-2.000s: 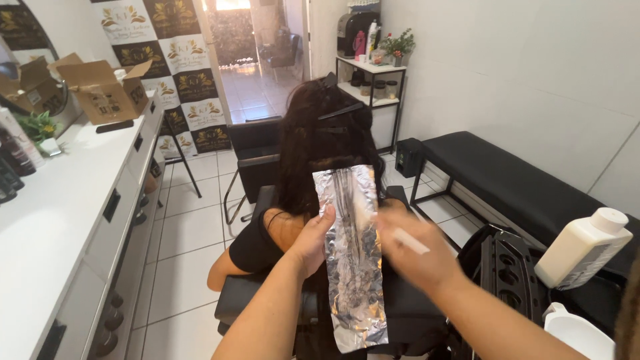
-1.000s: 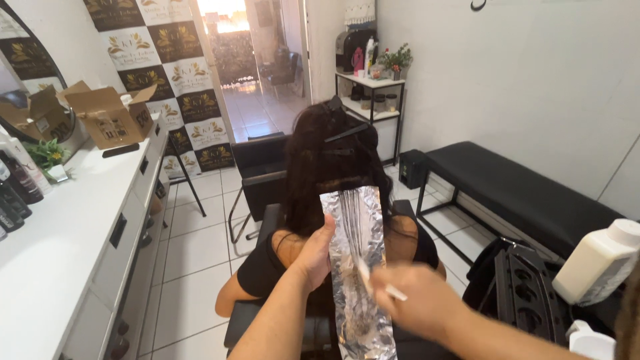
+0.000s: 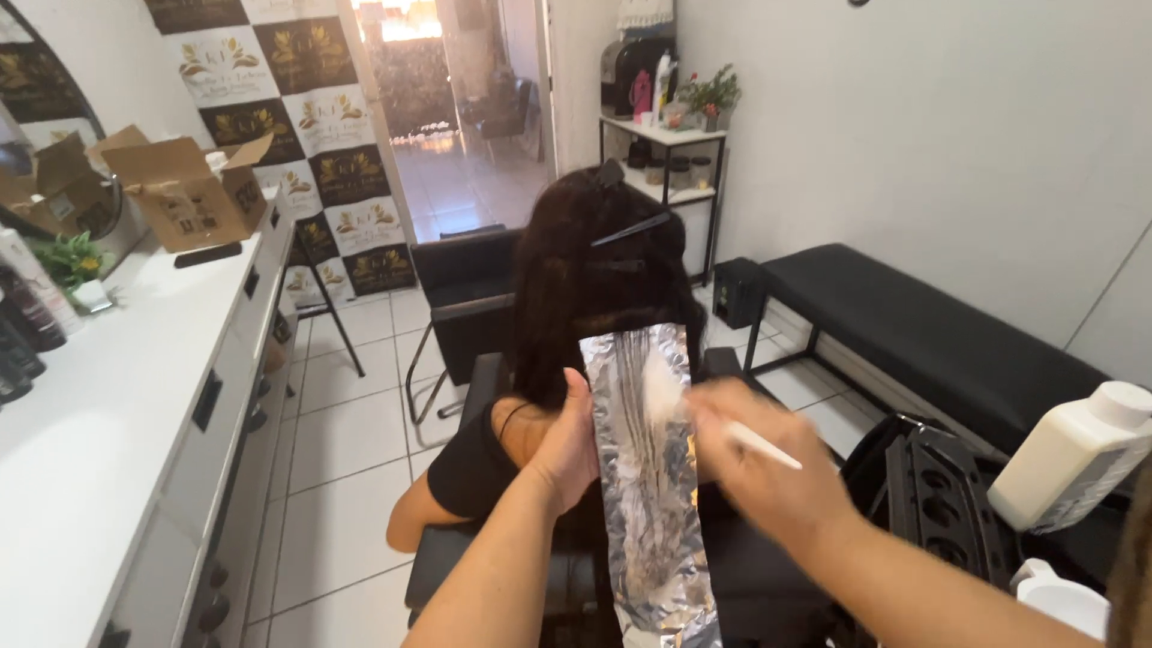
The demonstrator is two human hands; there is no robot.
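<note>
A long strip of aluminium foil (image 3: 661,558) hangs down behind the head of a seated person with dark hair (image 3: 567,261), and thin dark strands lie along its upper part. My left hand (image 3: 574,445) grips the foil's left edge, thumb up beside it. In my right hand (image 3: 765,459) is a tint brush with a white handle (image 3: 763,445); its blurred pale end is over the foil's upper right. Hair clips (image 3: 630,229) pin up the hair above. Whether the foil's lower end is supported by my left fingers is hidden.
A white counter (image 3: 117,432) with a cardboard box (image 3: 193,198) runs along the left. On the right stand a black bench (image 3: 927,333), a black trolley tray (image 3: 945,504), a large white bottle (image 3: 1075,459) and a white bowl (image 3: 1062,598). A black chair (image 3: 468,297) is beyond the seated person.
The right hand with the brush was lower over the foil one second ago and is now nearer its upper right part. My left hand stays on the foil's left edge.
</note>
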